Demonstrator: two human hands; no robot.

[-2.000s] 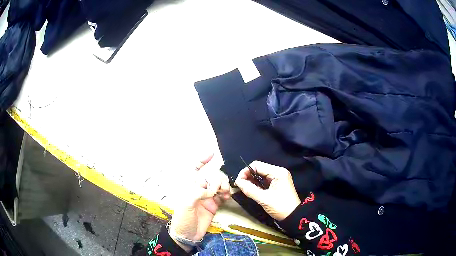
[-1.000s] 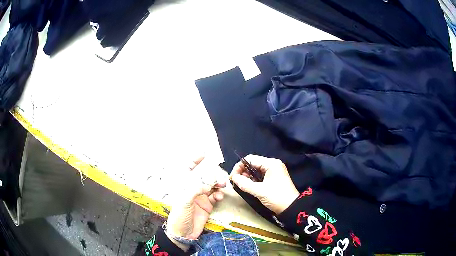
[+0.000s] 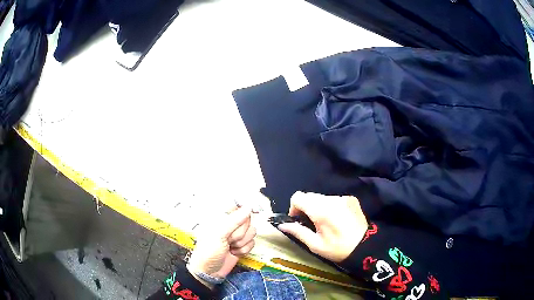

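A dark navy jacket (image 3: 293, 146) lies lining side up, its matte facing toward the left and its shiny, wrinkled lining (image 3: 433, 152) to the right. My right hand (image 3: 334, 225) is at its near left edge, closed around small dark thread snips (image 3: 283, 220) whose tip points left. My left hand (image 3: 225, 243) is just left of the snips, over the table's near edge, fingers curled and thumb and forefinger pinched. Whether a thread is between those fingertips is too small and bright to tell. A pale inside button (image 3: 449, 242) shows on the near facing.
A white tabletop (image 3: 158, 117) has a curved yellow edge (image 3: 111, 205) with loose thread scraps. Folded navy garments (image 3: 117, 23) lie at the far left, and more navy cloth (image 3: 445, 23) at the far right. Grey littered floor (image 3: 117, 263) shows below left.
My right hand has moved slightly right and down, and the snips have turned from pointing up-left to pointing left. My left hand has curled from partly open into a pinch. The jacket is almost unmoved.
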